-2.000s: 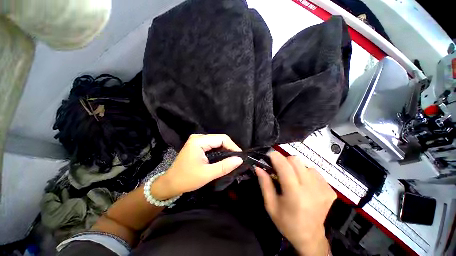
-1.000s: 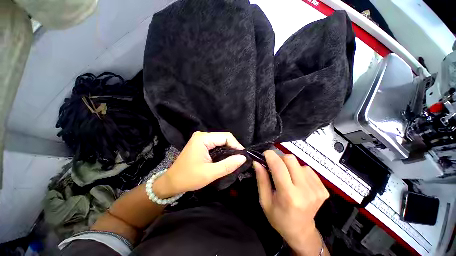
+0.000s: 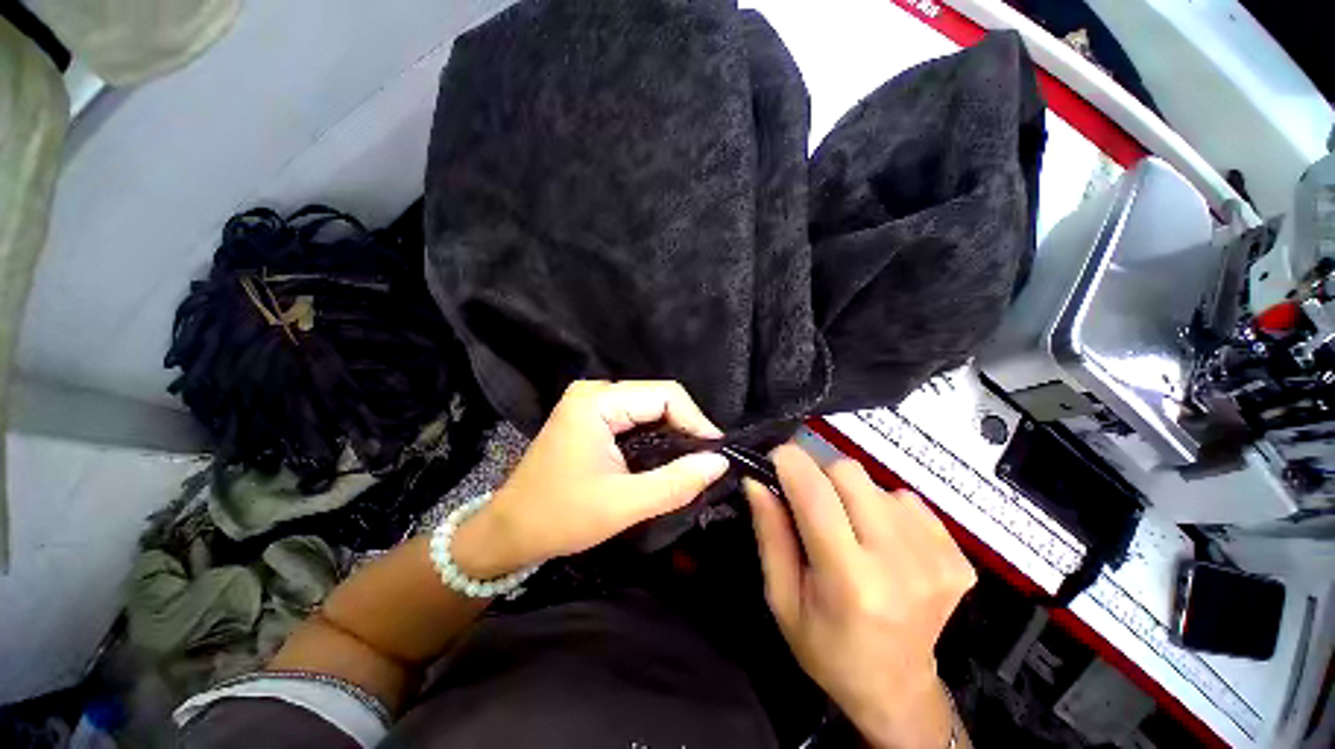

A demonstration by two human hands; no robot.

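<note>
A dark charcoal garment point(image 3: 608, 205) lies over my lap and the table's left part, its lower edge coming to my hands. My left hand point(image 3: 593, 465), with a pale bead bracelet at the wrist, pinches a dark seam edge of it between thumb and index finger. My right hand point(image 3: 857, 563) holds a slim dark tool point(image 3: 753, 465) between thumb and fingers, its thin tip at the seam beside my left fingertips. Most of the tool is hidden in the hand; whether it is snips or a seam ripper I cannot tell.
The overlock machine point(image 3: 1135, 293) stands on the red-edged white table point(image 3: 959, 476) at the right. A black plate point(image 3: 1072, 480) and a smartphone point(image 3: 1230, 609) lie in front of it. A tied bundle of black strips point(image 3: 293, 351) and olive-green cloth point(image 3: 205, 600) lie at the left.
The tool's tip has shifted slightly at the seam and the right fingers have closed in a little around it. My left hand keeps its pinch. The view has shifted slightly.
</note>
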